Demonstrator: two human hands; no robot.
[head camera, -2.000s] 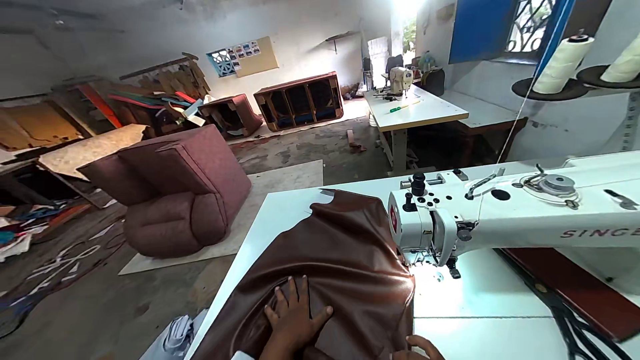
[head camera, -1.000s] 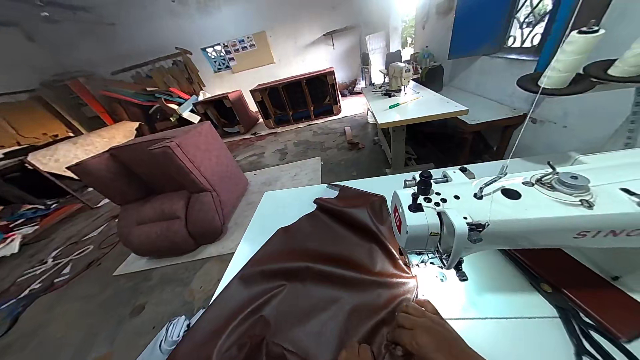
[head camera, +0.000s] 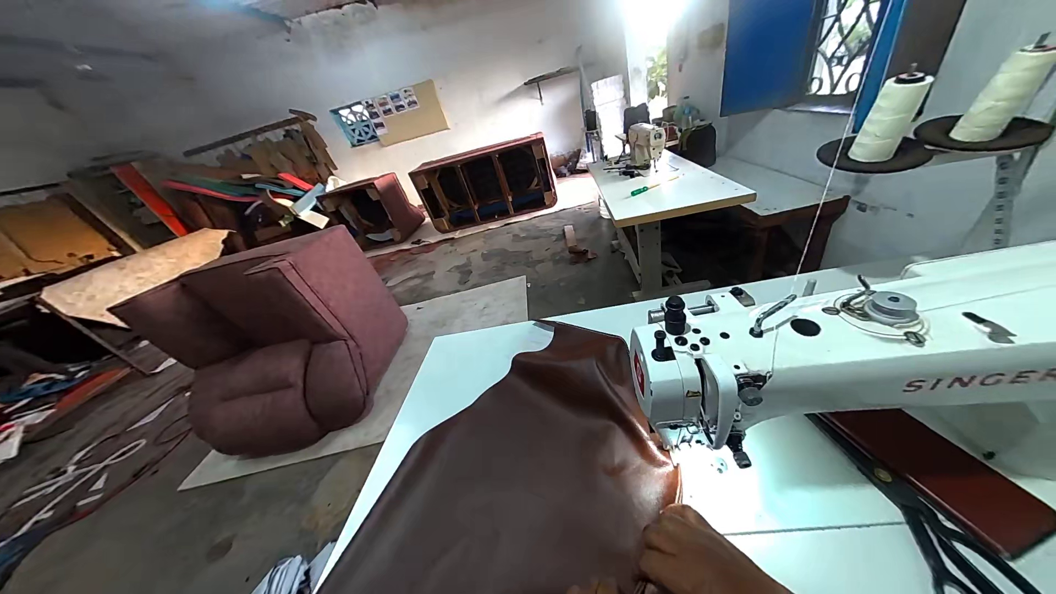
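Brown leather [head camera: 528, 462] lies over the left part of the sewing table [head camera: 462, 363], its right edge running up to the needle area of a white Singer sewing machine [head camera: 825, 355]. My right hand [head camera: 697, 553] grips that edge just below the lit presser foot, fingers curled over the layers. Of my left hand [head camera: 596, 587], only some fingertips show at the bottom edge of the view, against the leather; the rest is out of frame. White thread runs down to the machine from a thread cone [head camera: 891, 118] on the stand.
Large black-handled scissors [head camera: 907, 503] and a dark red panel [head camera: 949, 478] lie right of the needle, under the machine arm. Beyond the table's left side stands a maroon upholstered armchair [head camera: 280, 346]. Another sewing table [head camera: 685, 194] is at the back.
My left hand, spread flat on the leather two seconds ago, has moved down to the bottom edge of the view. My right hand has come up onto the leather's edge near the needle.
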